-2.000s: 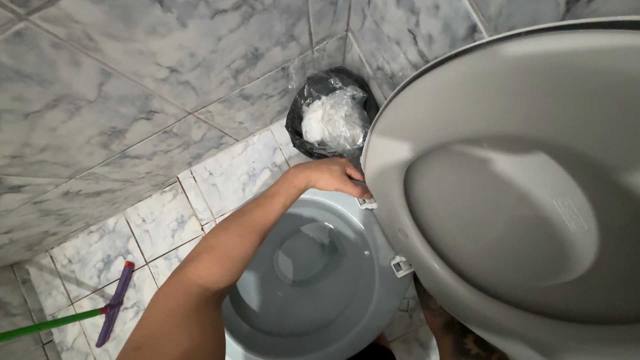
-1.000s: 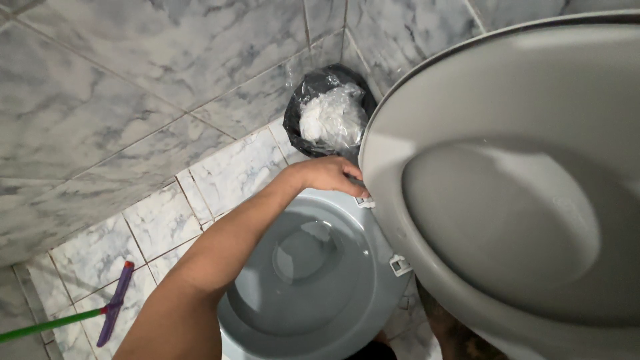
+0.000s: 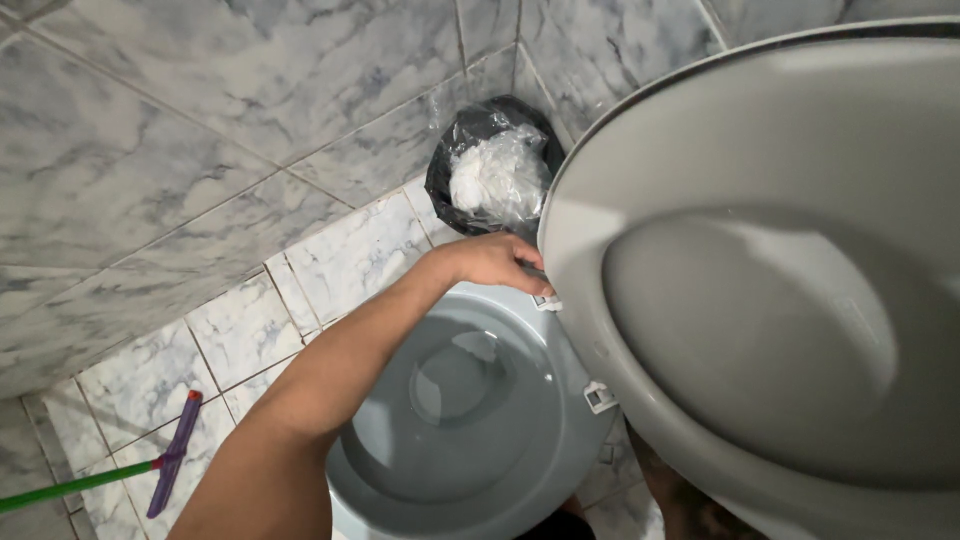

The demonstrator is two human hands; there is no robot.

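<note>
My left hand [image 3: 506, 262] reaches in from the lower left, fingers curled at the left edge of a large grey plastic lid-like piece [image 3: 585, 262], beside a white plastic clip [image 3: 547, 302]. The piece is tilted, with a rounded recess in its face. A second white clip [image 3: 599, 397] shows lower on the same edge. Below and left of it is a round blue-grey plastic tub [image 3: 570, 442] with a shiny inside and a round centre. My forearm crosses over its left rim. My right hand is not visible.
A black bag-lined bin [image 3: 457, 135] holding white and clear crumpled material stands in the corner of the marbled tile walls. On the tiled floor at lower left lies a purple squeegee head [image 3: 174, 454] with a green handle [image 3: 82, 486]. Part of a leg shows under the grey piece.
</note>
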